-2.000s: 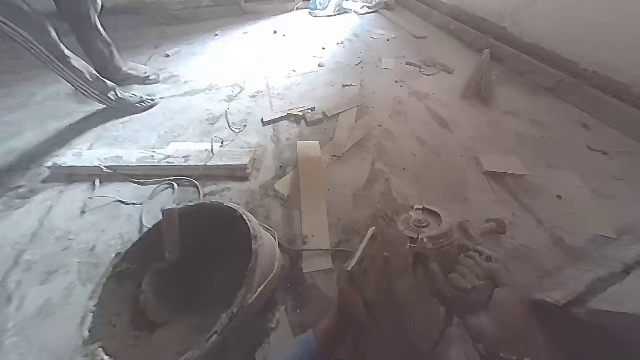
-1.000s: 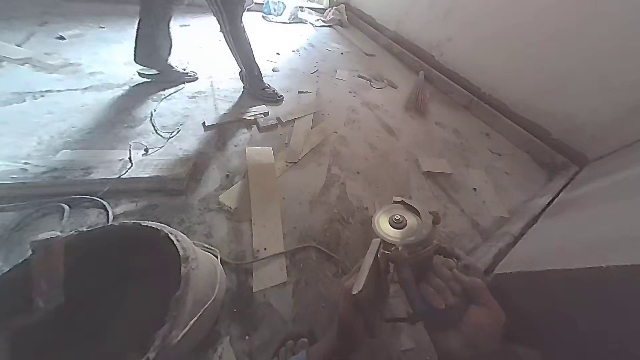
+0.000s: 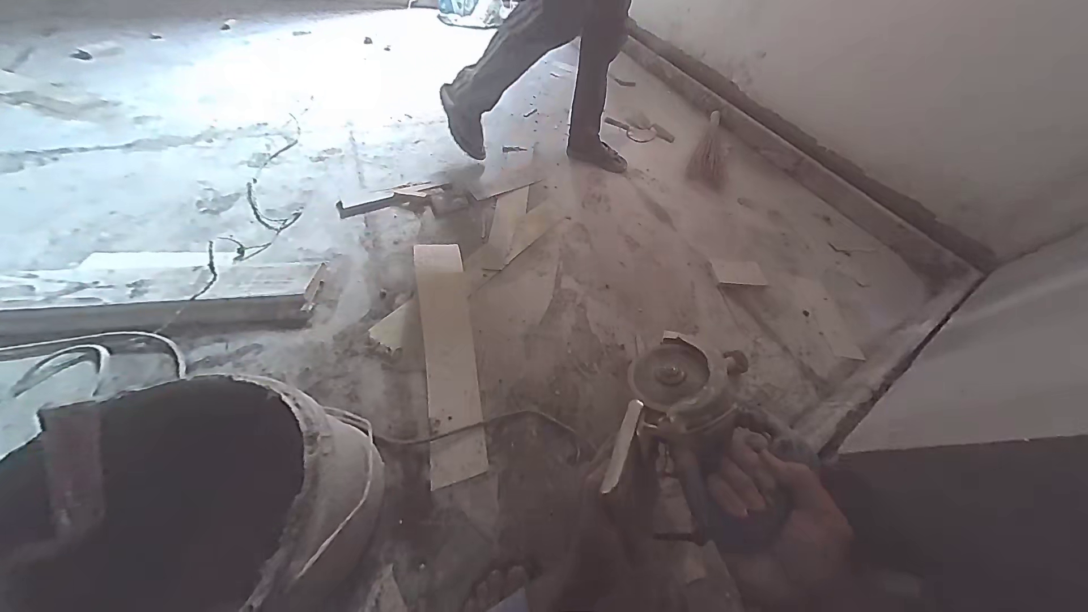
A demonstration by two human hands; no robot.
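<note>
At the lower right my right hand (image 3: pixel 778 506) is closed around the body of an angle grinder (image 3: pixel 697 408), whose round disc (image 3: pixel 671 374) faces up toward the camera. Just left of the disc, my left hand (image 3: pixel 608 501) grips a narrow tile piece (image 3: pixel 623 446), its pale edge turned up. The disc and the tile piece are close; whether they touch is unclear. Dust and shadow blur the fingers of my left hand. A long tile strip (image 3: pixel 450 365) lies on the floor to the left of both hands.
A large bucket (image 3: pixel 340 476) with a dark inside stands at the lower left, a cable beside it. Behind it lies a stack of boards or tiles (image 3: pixel 170 289). Tile offcuts (image 3: pixel 510 225) and a hand broom (image 3: pixel 707 157) lie farther off. Another person (image 3: pixel 544 76) is mid-stride near the far wall.
The other person has walked from the left to the right across the far floor. The view has swung to the right. Both hands still hold the grinder and the tile piece.
</note>
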